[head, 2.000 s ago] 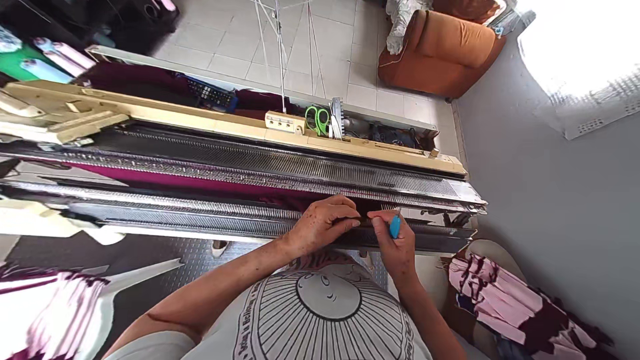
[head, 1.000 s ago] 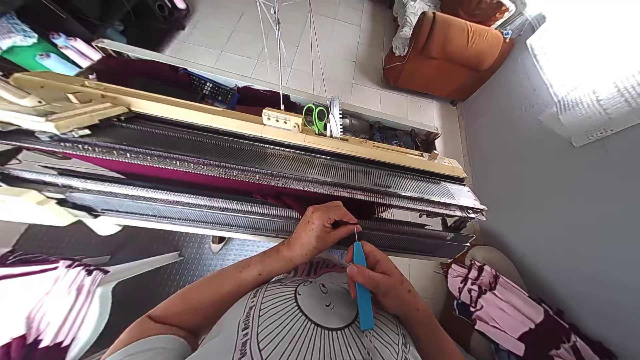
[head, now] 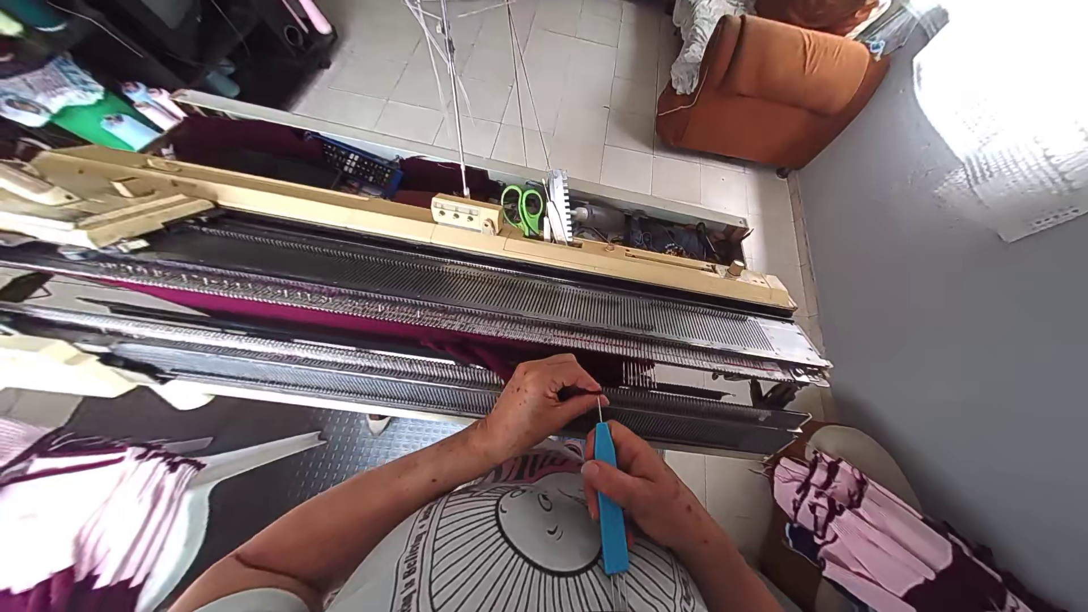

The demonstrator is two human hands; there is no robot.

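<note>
My right hand [head: 633, 484] holds a blue-handled tool [head: 609, 501], with a thin metal tip pointing up and thin prongs at its lower end. My left hand [head: 548, 399] is over the front bed of a knitting machine [head: 714, 425], thumb and fingertips pinched together at the tool's tip. What they pinch is too small to tell. Dark maroon knitted fabric [head: 323, 321] hangs between the front bed and the rear needle bed [head: 510, 293], part of it just behind my left hand.
Green-handled scissors [head: 523, 210] and a white comb-like piece [head: 558, 206] stand at the rear rail. A carriage [head: 110, 217] sits at far left. Pink and maroon knit pieces [head: 901, 535] lie at lower right, others [head: 102, 510] at lower left. An orange armchair [head: 765, 85] stands beyond.
Two seconds ago my right hand was over the front bed with the blue tool mostly hidden. It has moved back toward my body, and the tool now points up at my left fingertips.
</note>
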